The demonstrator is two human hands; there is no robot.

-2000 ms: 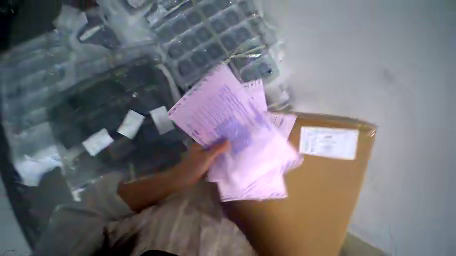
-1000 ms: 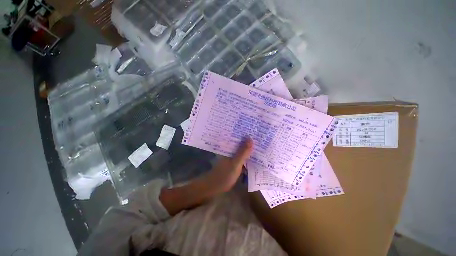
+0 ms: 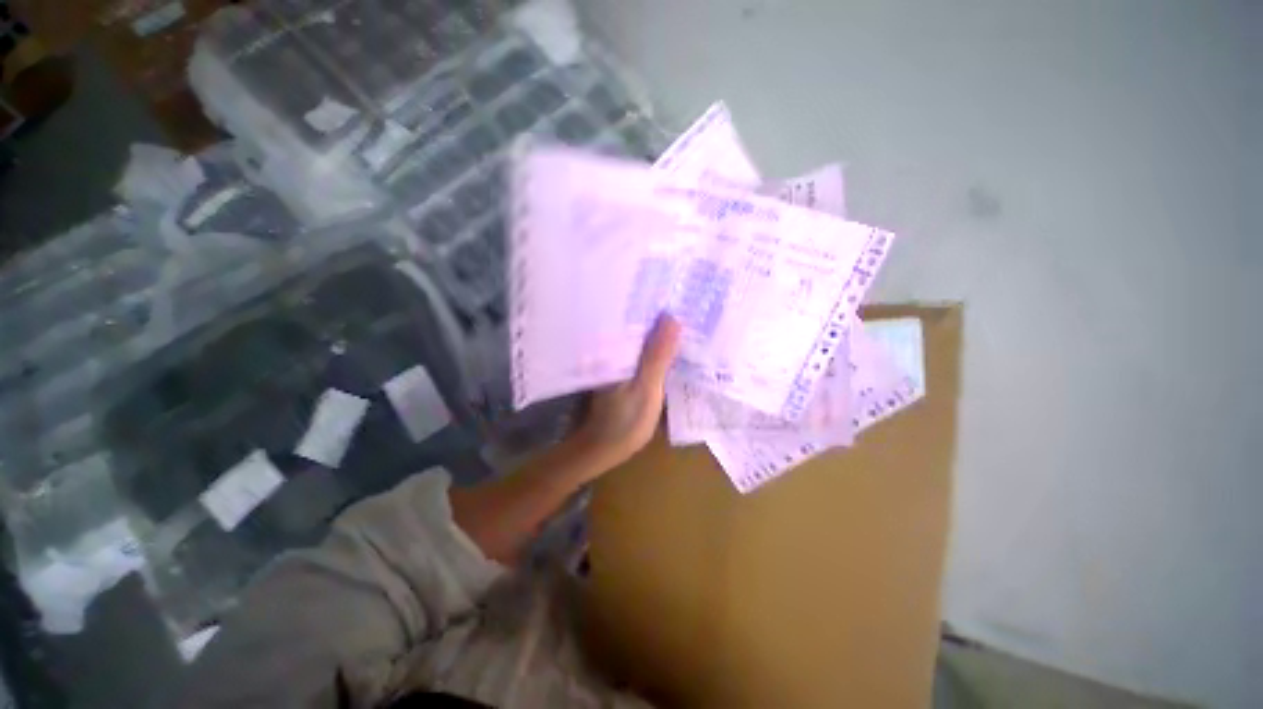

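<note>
My left hand (image 3: pixel 630 409) comes in from the lower left and holds a fan of pink printed forms (image 3: pixel 776 298). The thumb lies on top of the forms; the other fingers are hidden behind them. The sheets have punched holes along their edges, and their left part is blurred. Below and behind the forms is a brown cardboard carton (image 3: pixel 790 582); the forms cover part of its white label. My right hand is not in view.
Clear wrapped plastic trays (image 3: pixel 249 374) with small white labels (image 3: pixel 333 427) stand at the left. More gridded trays (image 3: pixel 457 153) are behind them. Grey floor (image 3: pixel 1094 277) shows at the right. Brown cartons (image 3: pixel 153 69) are at the upper left.
The forms have risen in view, tilted and fanned out, still in my left hand. They now cover more of the carton's label. The carton and trays have shifted left in the picture.
</note>
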